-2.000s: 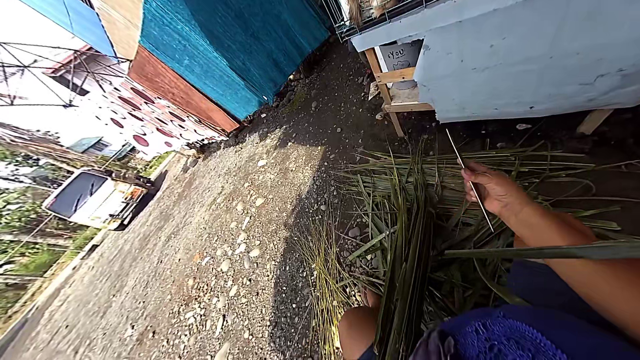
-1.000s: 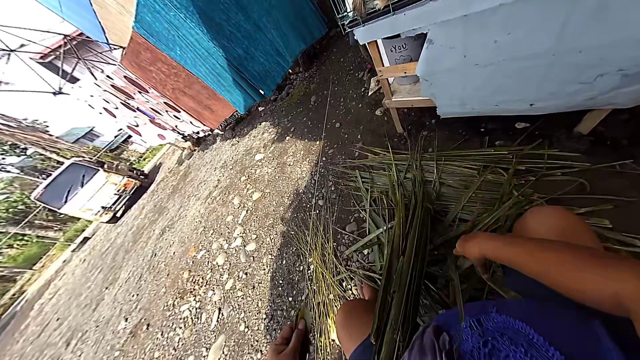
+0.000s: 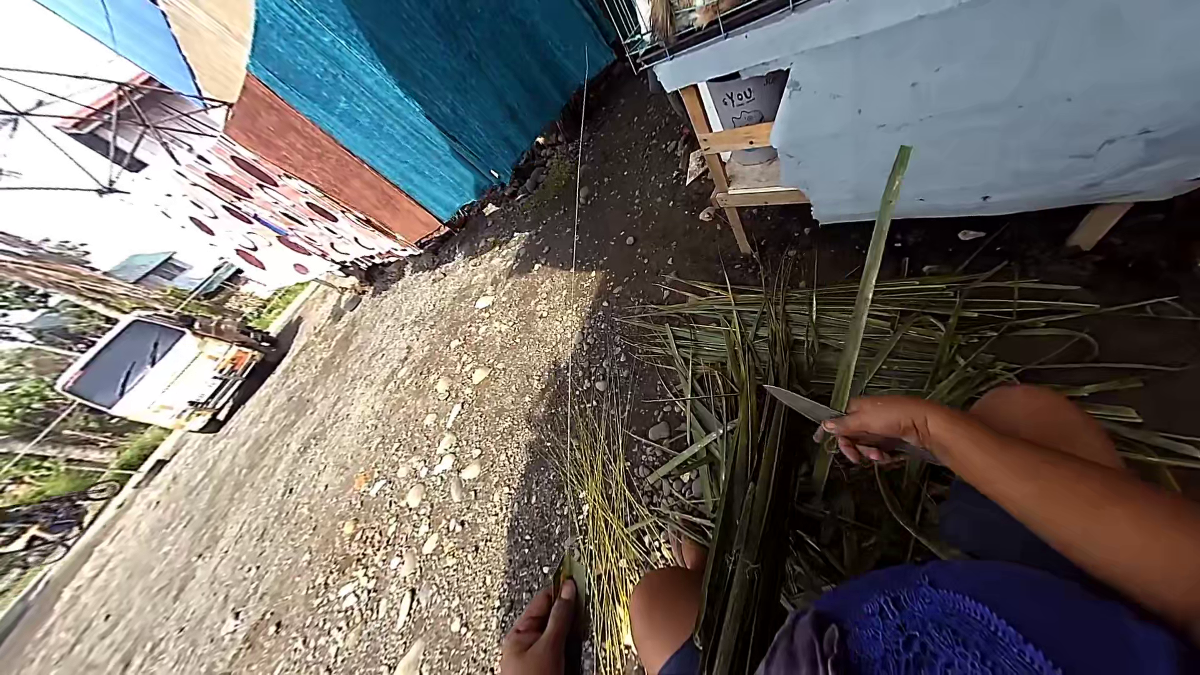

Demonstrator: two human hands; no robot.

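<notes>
My right hand [image 3: 877, 427] grips a knife, its pointed metal blade [image 3: 802, 403] crossing a long flat green palm leaf strip [image 3: 872, 277] that stands out beside the fingers. My left hand [image 3: 542, 628], low in the view, pinches the folded end of a leaf piece [image 3: 570, 570]. From there a thin midrib [image 3: 574, 281] runs up over the gravel. A bundle of long dark green leaves [image 3: 755, 497] leans between my knees. Behind it spreads a heap of leaf strips [image 3: 937, 319] on the ground, and thin yellow-green midribs [image 3: 605, 534] lie beside my left hand.
The stony gravel ground [image 3: 375, 469] stretches left to a parked pale vehicle [image 3: 159, 370]. A table draped in light blue sheeting [image 3: 966, 112], with a wooden frame [image 3: 741, 138], stands beyond the heap. Teal sheeting [image 3: 394, 94] hangs at the upper left.
My left hand, out of view two seconds ago, entered low in the view. My right hand has moved forward from near my knee since one second ago, and a broad leaf strip now stands out beside it.
</notes>
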